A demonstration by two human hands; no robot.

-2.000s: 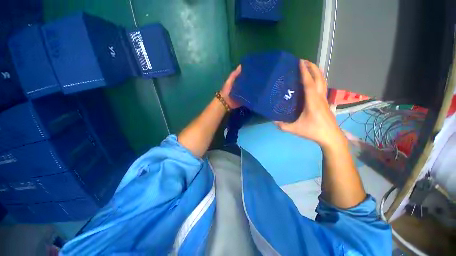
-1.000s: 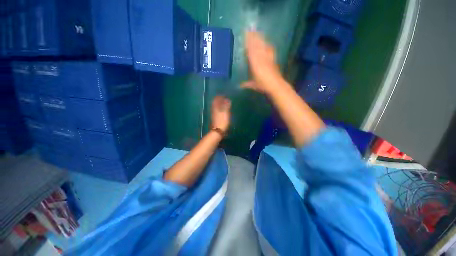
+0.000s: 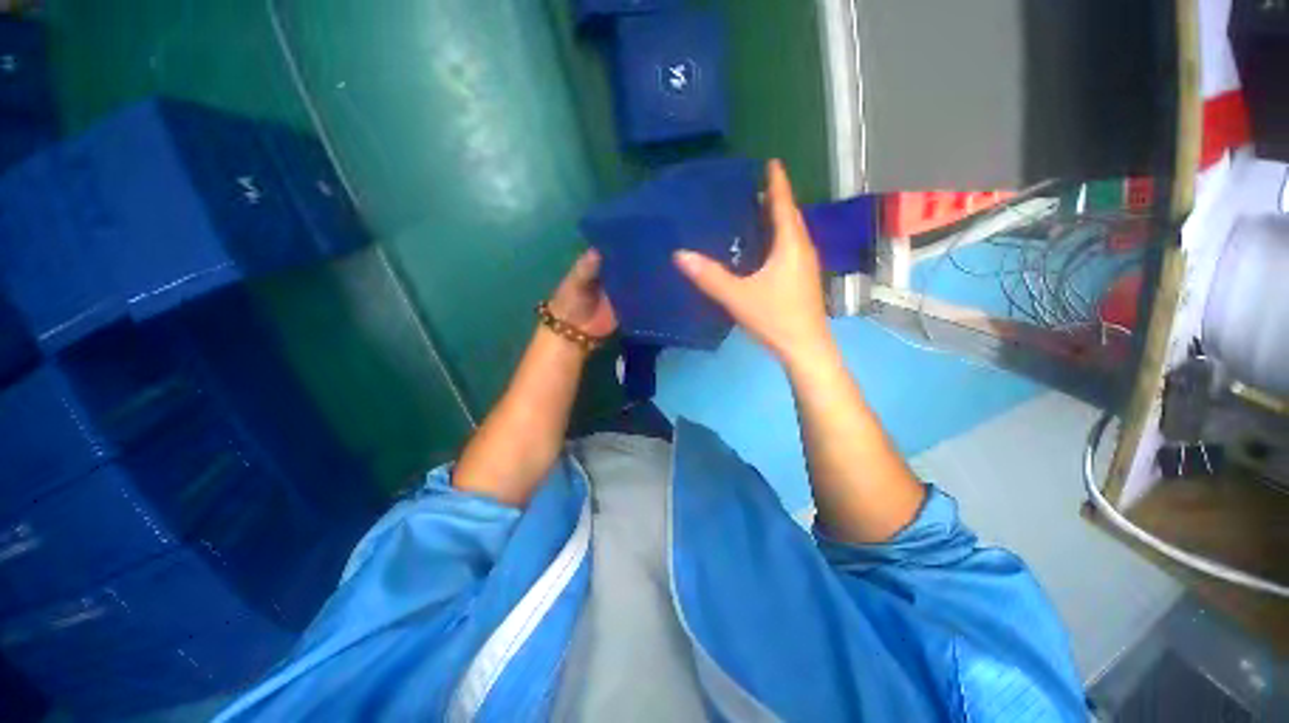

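A dark blue product box [image 3: 657, 261] with a small white mark is held between my hands above the near edge of the green table. My left hand [image 3: 581, 300] grips its left side. My right hand [image 3: 770, 283] grips its right side, fingers up along the far edge and thumb across the face. Another blue product box [image 3: 674, 78] with a white mark lies on the table just beyond. The underside of the held box is hidden.
The green table [image 3: 460, 156] has a raised pale edge and a grey surface to its right. Blue boxes [image 3: 99, 219] are stacked at the left. A bright blue-purple piece [image 3: 844, 235] is beside a red bin [image 3: 944, 211]. Loose cables lie at the right, near a curved pale tube.
One second ago both hands were empty over the table; now they hold a blue box between them. The view has swung to the right.
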